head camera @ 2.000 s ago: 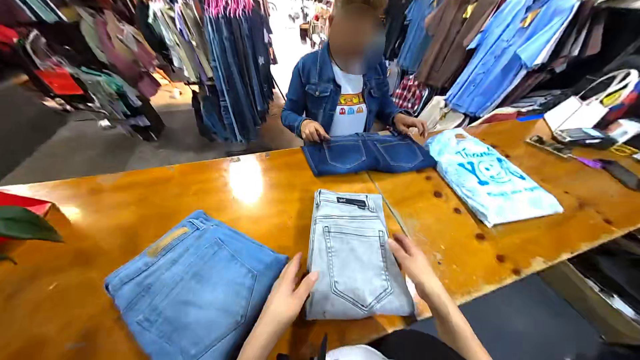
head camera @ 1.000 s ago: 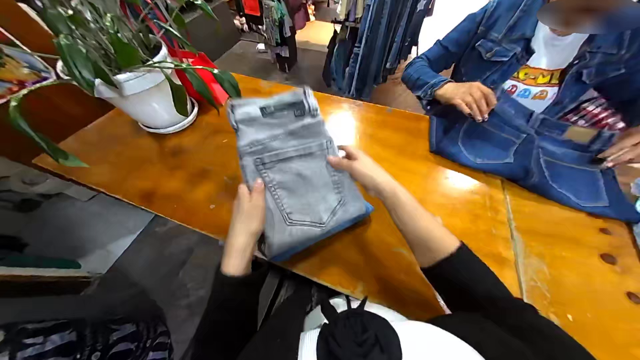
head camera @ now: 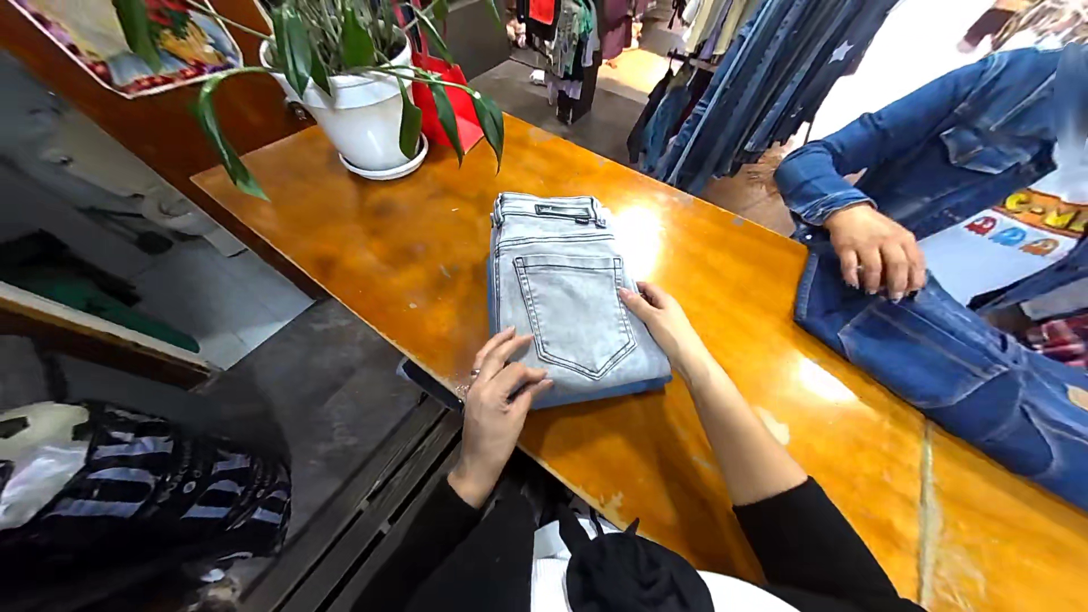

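Folded light grey jeans (head camera: 574, 306), back pocket up, lie on top of folded blue jeans (head camera: 608, 395) on a glossy wooden counter (head camera: 365, 246). Only the blue pair's edges show at the left side and the bottom. My left hand (head camera: 501, 395) is at the lower left of the stack, fingers apart and bent over the grey denim. My right hand (head camera: 663, 323) rests on the right edge of the grey pair, thumb and fingers apart. Neither hand is closed around the cloth.
Across the counter, a person in a denim jacket (head camera: 926, 136) has a hand on dark blue jeans (head camera: 943, 340). A potted plant in a white pot (head camera: 365, 119) and a red bag (head camera: 446, 106) stand at the far left end. Hanging jeans (head camera: 748, 85) are beyond.
The grey jeans, apart from the blue pair two seconds ago, are now on top of it. My hands have loosened around the stack since one second ago. The view has swung left.
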